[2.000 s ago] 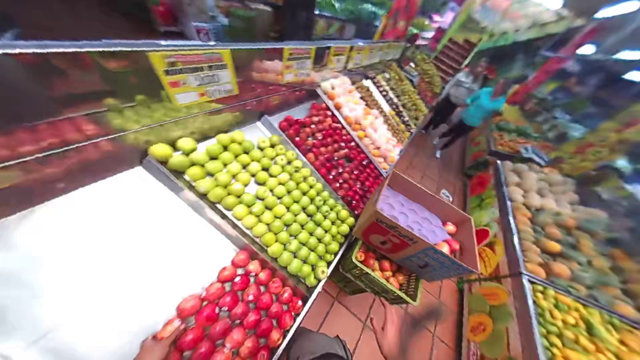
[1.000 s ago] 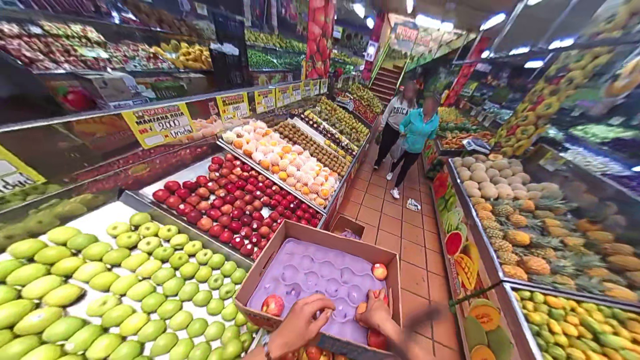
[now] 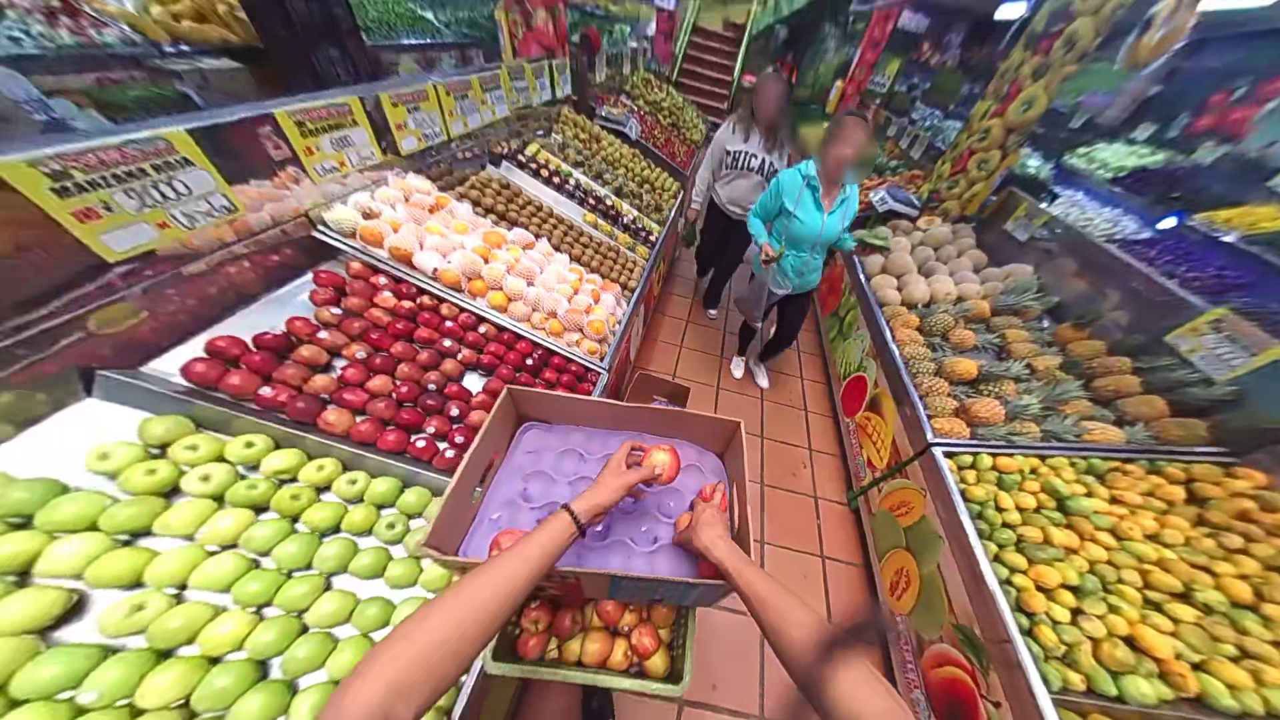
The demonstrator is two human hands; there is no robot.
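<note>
In the head view, my left hand [image 3: 618, 480] holds a red-yellow apple [image 3: 661, 464] at its fingertips, above a purple moulded tray [image 3: 560, 490]. The tray lies inside an open cardboard box [image 3: 590, 406]. At the box's right side, my right hand [image 3: 706, 522] is closed around another red apple [image 3: 712, 493], mostly covered by the fingers. One more apple [image 3: 506, 541] sits in the tray's near left corner, and part of another shows at the near right. Below the box, a green plastic crate [image 3: 655, 686] holds red-yellow apples [image 3: 597, 646].
Green apples [image 3: 210, 525] in rows fill the display at left, with red apples [image 3: 390, 380] behind them. Across the tiled aisle [image 3: 795, 470] stand bins of mangoes [image 3: 1120, 560] and pineapples [image 3: 980, 410]. Two people, one in a turquoise jacket [image 3: 805, 215], stand in the aisle ahead.
Two seconds ago my left hand was at the red apples on the display; now both hands are over the box. Since one second ago, my left hand has come to hold an apple. The people are nearer.
</note>
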